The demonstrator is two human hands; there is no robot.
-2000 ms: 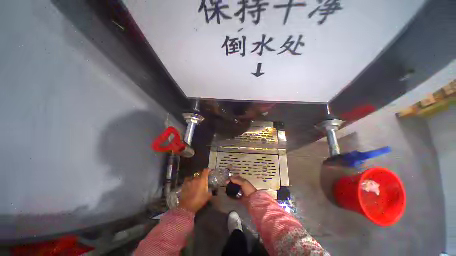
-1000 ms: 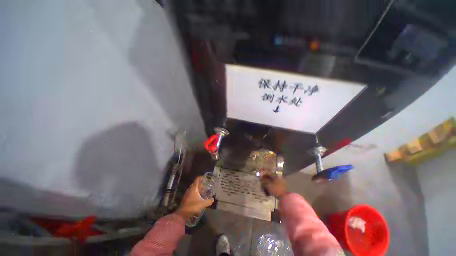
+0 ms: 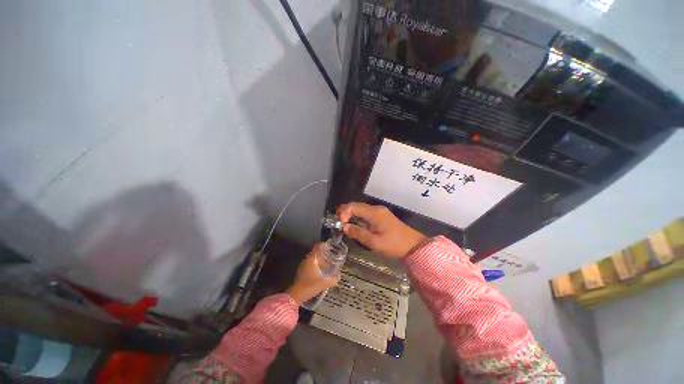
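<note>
My left hand (image 3: 313, 277) is closed around a clear bottle (image 3: 331, 257) and holds it tilted, its mouth just below the left tap (image 3: 334, 223) of the black water dispenser (image 3: 427, 97). My right hand (image 3: 377, 229) is at that tap with its fingers bent around the handle area; the red handle seen earlier is hidden behind them. Whether water runs is too small to tell. The metal drain tray (image 3: 360, 309) lies below the hands. A white sign (image 3: 442, 184) is on the dispenser's front.
The blue tap handle (image 3: 493, 275) shows right of my right sleeve. A wooden and yellow slatted piece (image 3: 622, 266) is at the right wall. A thin white tube (image 3: 289, 201) curves left of the dispenser. Red items (image 3: 131, 309) lie at the lower left.
My right hand has moved from over the drain tray up to the left tap. My left hand has brought the bottle under it. The view has tilted up, and the red bucket has left the picture.
</note>
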